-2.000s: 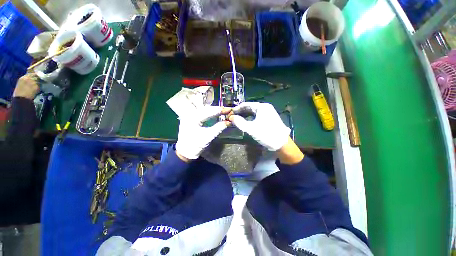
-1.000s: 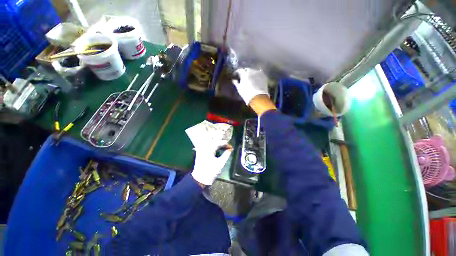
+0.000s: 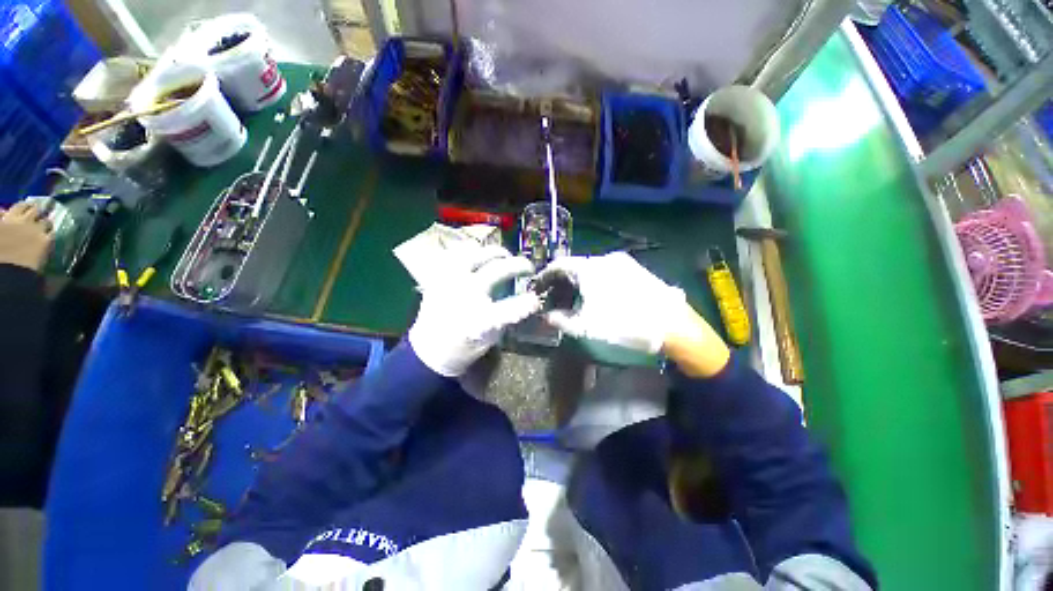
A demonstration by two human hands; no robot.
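An oblong lock housing (image 3: 545,226) lies in front of me on the green bench mat, with small parts inside and a long thin silver bar (image 3: 550,156) reaching away from its far end. My left hand (image 3: 464,318), in a white glove, is at the near end of the housing with its fingertips close together. My right hand (image 3: 618,303), also gloved, meets it there, its fingertips dark. The fingers cover the near end of the housing. Whether a small part is between the fingertips is too small to tell.
A crumpled cloth (image 3: 448,251) lies left of the housing. Another housing (image 3: 237,248) stands further left. Blue bins (image 3: 642,148) and a white tub (image 3: 734,129) line the back. A yellow tool (image 3: 727,298) and a hammer (image 3: 776,294) lie right. Another person's hand (image 3: 25,237) shows far left.
My right hand has come back from the bins at the rear to the near end of the housing, beside my left hand. The view has shifted, and another person's hand shows at far left.
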